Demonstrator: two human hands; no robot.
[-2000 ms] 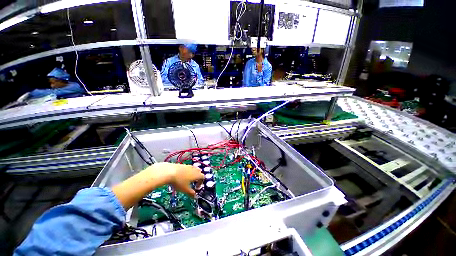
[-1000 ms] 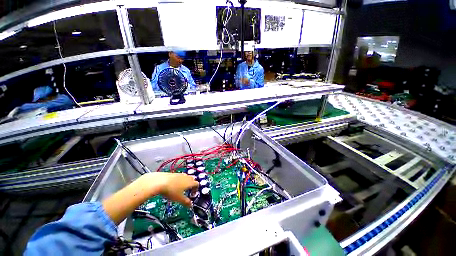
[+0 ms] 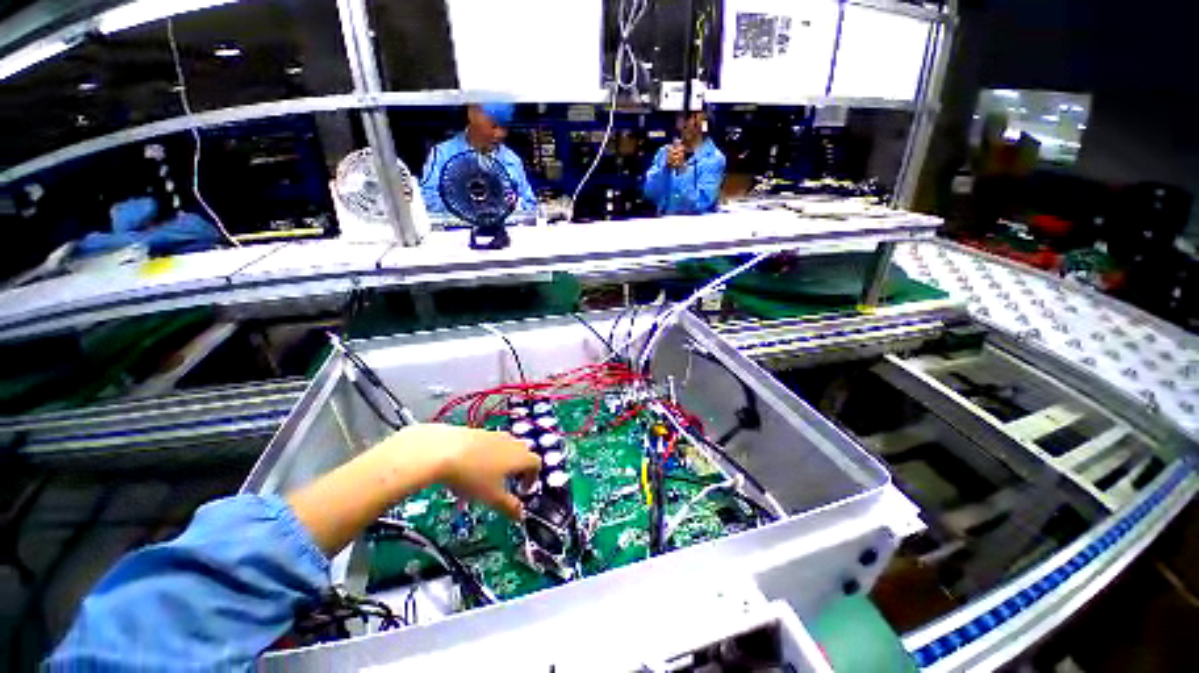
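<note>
My left hand (image 3: 487, 463) reaches into the open light-grey metal enclosure (image 3: 842, 476). Its fingertips are at the near end of the white-topped capacitors (image 3: 551, 460), beside a blackish component (image 3: 550, 536). Whether the fingers grip anything cannot be told. The green circuit board (image 3: 608, 542) fills the box floor. Red wires (image 3: 579, 381) loop over its far side. A yellow wire (image 3: 646, 481) stands right of the capacitors. Black cables (image 3: 441, 552) lie on the near left of the board. My right hand is not in view.
A roller track (image 3: 1052, 572) runs on the right. A green pad (image 3: 857, 639) is by the near right corner. A white shelf (image 3: 631, 245) with a dark fan (image 3: 477, 192) and a white fan (image 3: 372, 187) crosses behind. Two people in blue smocks are beyond it, and blurred blue clothing shows far left.
My left hand stays at the near end of the capacitors with little change. The camera view shifted and came back. The person at the back right now has a hand raised near the face.
</note>
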